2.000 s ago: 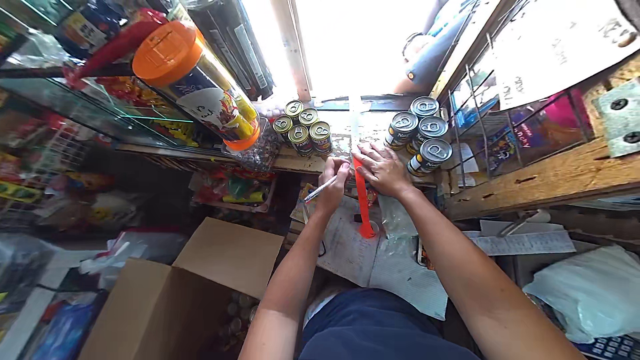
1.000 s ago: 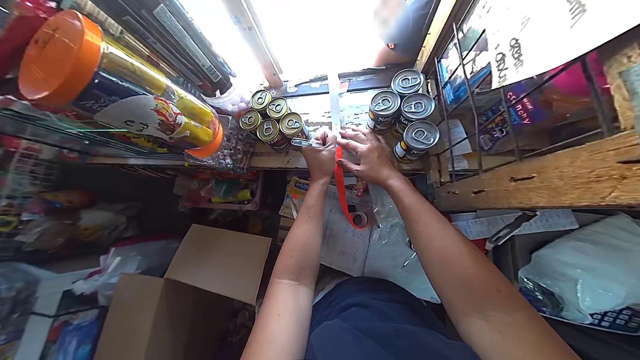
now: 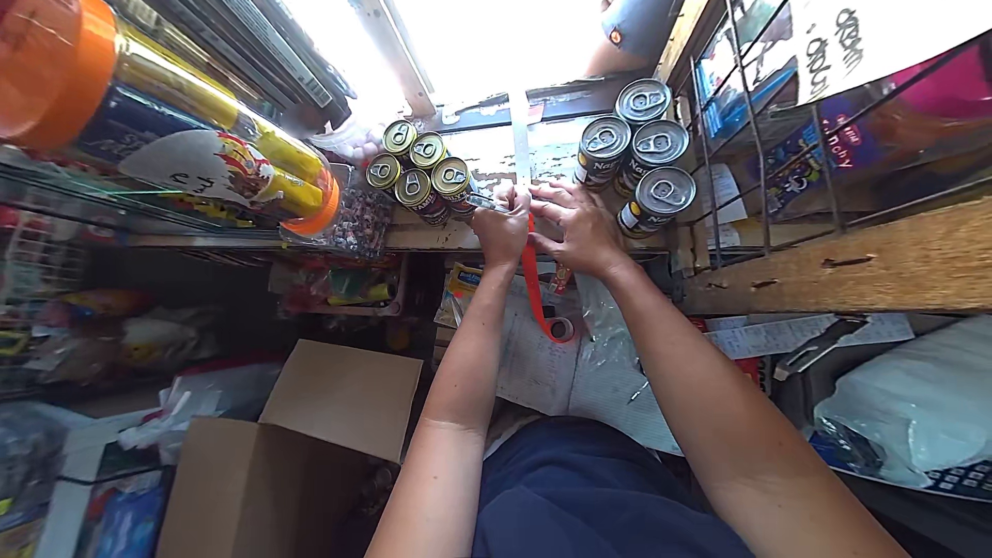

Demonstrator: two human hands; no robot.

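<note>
A long strip of tape or ribbon lies over the edge of a worn wooden counter, pale on the counter and red where it hangs, ending in a small roll (image 3: 558, 330). My left hand (image 3: 502, 225) is closed around a slim silvery tool, whose kind I cannot tell, at the strip's left side. My right hand (image 3: 581, 229) rests with spread fingers on the strip's right side, at the counter's front edge. Gold-topped cans (image 3: 414, 186) stand just left of my left hand. Silver-topped cans (image 3: 657, 203) stand just right of my right hand.
An open cardboard box (image 3: 341, 391) stands low on the left. An open notebook (image 3: 542, 356) lies below the counter. A plastic jar with an orange lid (image 3: 54, 74) juts in at upper left. A wire grid (image 3: 763, 147) borders the right side. Another person's arm (image 3: 628, 39) shows beyond the counter.
My left hand has turned, and the slim tool in it now lies near the counter instead of pointing down left. The view has shifted closer to the counter.
</note>
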